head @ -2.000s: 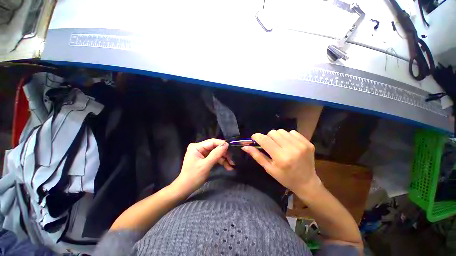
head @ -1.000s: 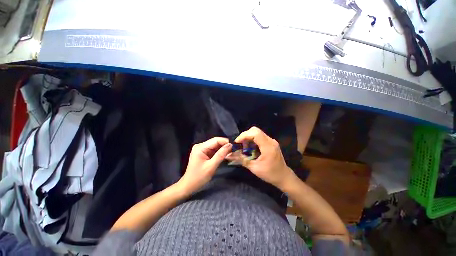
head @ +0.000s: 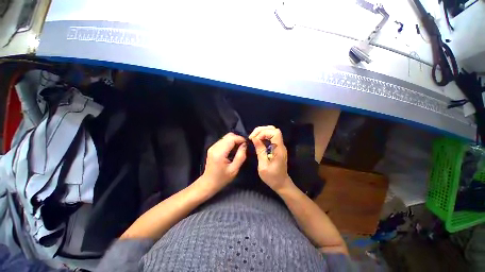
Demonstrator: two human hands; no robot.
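The dark garment piece (head: 223,114) hangs over the lap below the table edge. My left hand (head: 226,160) pinches its dark edge between thumb and fingertips. My right hand (head: 270,159) is close beside it, fingertips almost touching the left ones, at the same dark edge. The small thread snips (head: 269,153) lie inside the curled fingers of my right hand, with a bit of yellow and blue showing. The exact spot between the fingertips is too small and dark to make out.
The white table's grey, blue-trimmed edge (head: 175,58) crosses above the hands. Shears (head: 442,61) and a metal swing arm (head: 360,53) lie on it at right. Grey and black cloth (head: 64,154) fills a red container (head: 11,114) at left. A green basket (head: 444,183) stands right.
The snips between the hands have gone back into my right fist. My right hand has turned more upright, and both hands have moved slightly up, with fingertips close together.
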